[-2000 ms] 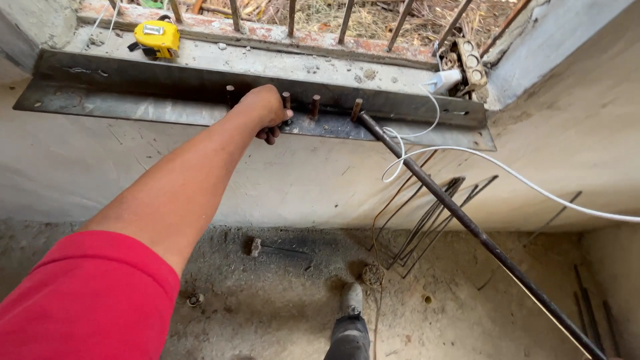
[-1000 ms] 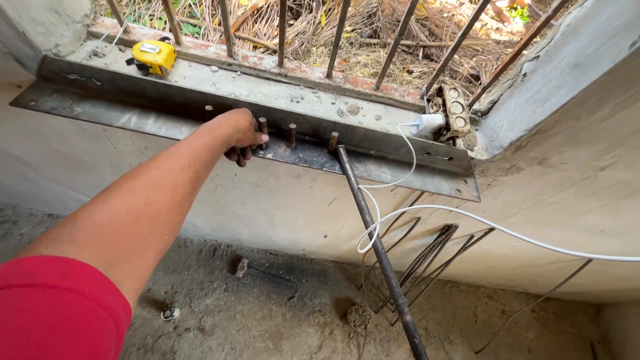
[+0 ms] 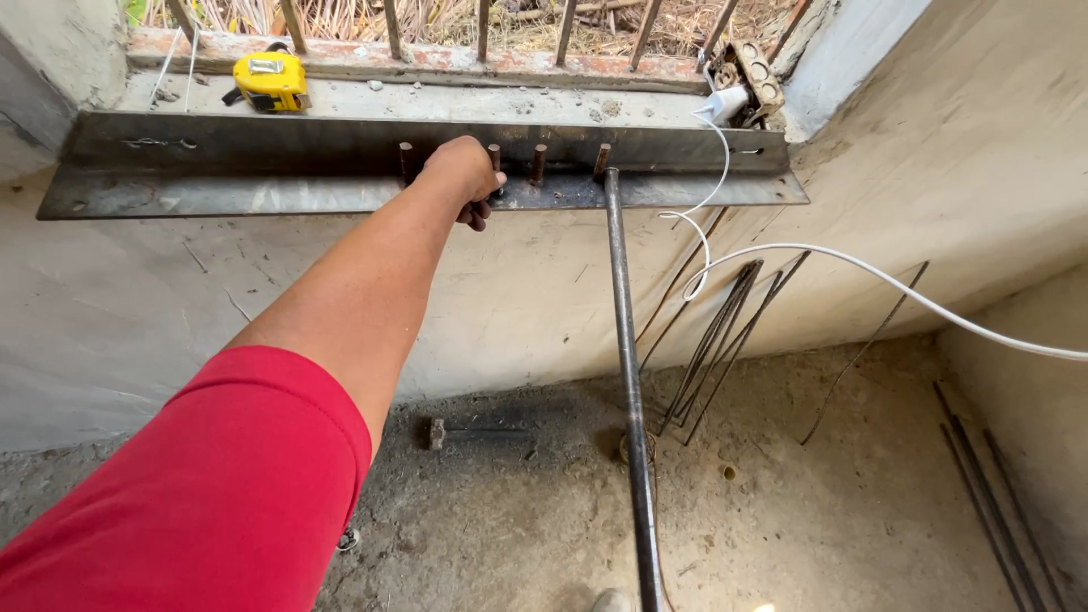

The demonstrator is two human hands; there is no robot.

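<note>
My left hand (image 3: pixel 466 180), on a red-sleeved arm, is at the steel angle bar (image 3: pixel 297 197) that lies along the window sill. Its fingers curl down over the bar's front edge, and the thumb is beside a short upright steel peg (image 3: pixel 495 156). Whether the fingers grip anything is hidden. One peg (image 3: pixel 406 160) stands left of the hand; two more, a middle peg (image 3: pixel 538 163) and a right peg (image 3: pixel 602 160), stand to its right. A long steel pipe (image 3: pixel 629 365) has its upper end by the right peg and runs down out of frame. My right hand is out of view.
A yellow tape measure (image 3: pixel 272 81) sits on the sill before the window bars (image 3: pixel 482 30). A white plug (image 3: pixel 727 104) with a white cable (image 3: pixel 850 253) is at an outlet box (image 3: pixel 756 81). Below are a hammer (image 3: pixel 439 433), bent rebar (image 3: pixel 722 340) and steel rods (image 3: pixel 986 501).
The pipe's lower part has swung left, from a strong slant to nearly straight down the view. My left hand has stayed by the same pegs.
</note>
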